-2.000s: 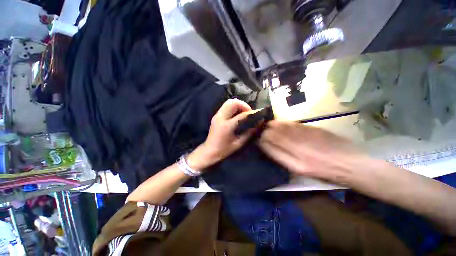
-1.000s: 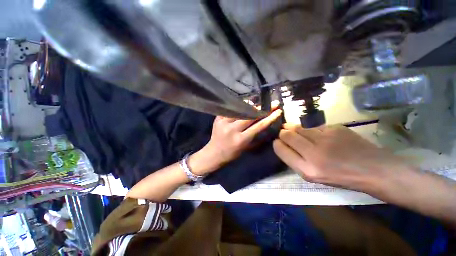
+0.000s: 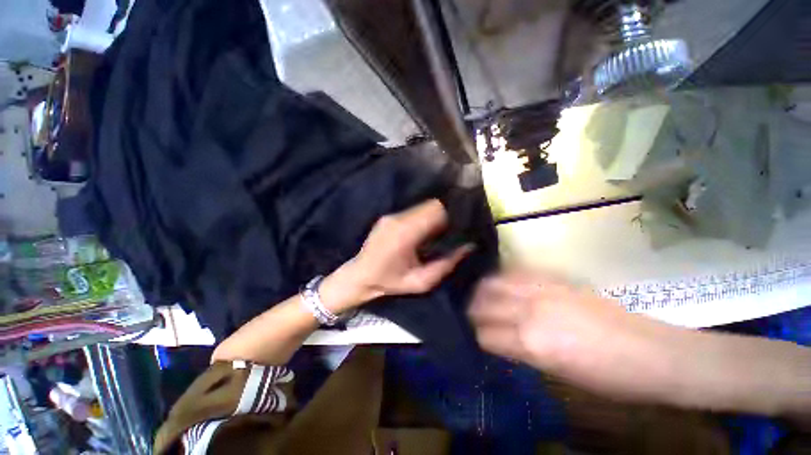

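Observation:
A large black garment [image 3: 258, 169] lies heaped left of the needle area, and part of it hangs over the table's front edge. My left hand [image 3: 405, 253] holds a fold of it between thumb and fingers, in front of the sewing spot. My right hand [image 3: 525, 320] is blurred at the cloth's right edge near the table's front; its fingertips are bent against the cloth, but its grip cannot be made out. The sewing machine head [image 3: 525, 53] fills the top. The needle and presser foot cannot be made out clearly.
Grey-green translucent pieces [image 3: 711, 178] lie on the pale bed at right. A knurled silver knob [image 3: 642, 62] and a small black block [image 3: 537, 176] are near the needle area. Printed ruler marks [image 3: 711, 289] run along the front edge. Other equipment and bundled strips stand at far left.
The view has shifted back from the machine head. Both hands have moved from the needle area towards the front edge, and the cloth's front part now hangs lower.

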